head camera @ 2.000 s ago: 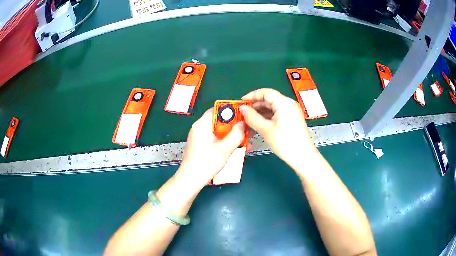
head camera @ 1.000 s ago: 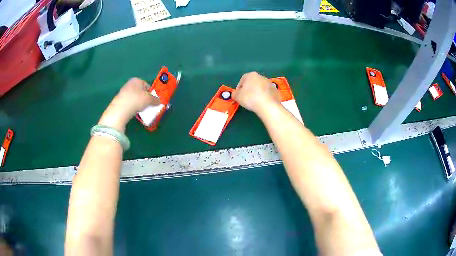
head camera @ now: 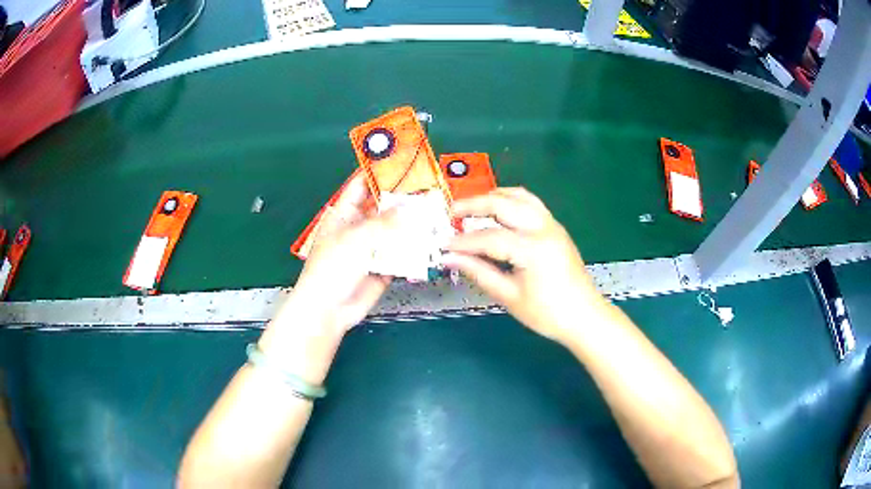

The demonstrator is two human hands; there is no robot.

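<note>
An orange phone housing [head camera: 401, 162] with a round black camera ring is held above the belt, its camera end pointing away from me. A white label [head camera: 413, 229] covers its lower half. My left hand [head camera: 339, 253] grips the housing from the left and below. My right hand [head camera: 520, 258] is at its lower right edge, fingertips close together by the label; whether they pinch something small is unclear. A second orange housing [head camera: 468, 177] lies on the belt just behind my right hand. Another [head camera: 320, 224] is mostly hidden behind my left hand.
The green belt [head camera: 535, 95] carries more orange housings, one at left [head camera: 160, 241] and one at right [head camera: 681, 180], with small pale scraps. A metal rail [head camera: 191, 310] runs along its near edge. A grey post [head camera: 774, 172] stands at right, near a dark slim device [head camera: 833, 308].
Both hands were apart over the belt, left on one housing and right by another. Now they are together at one raised housing. The housings at right have shifted left.
</note>
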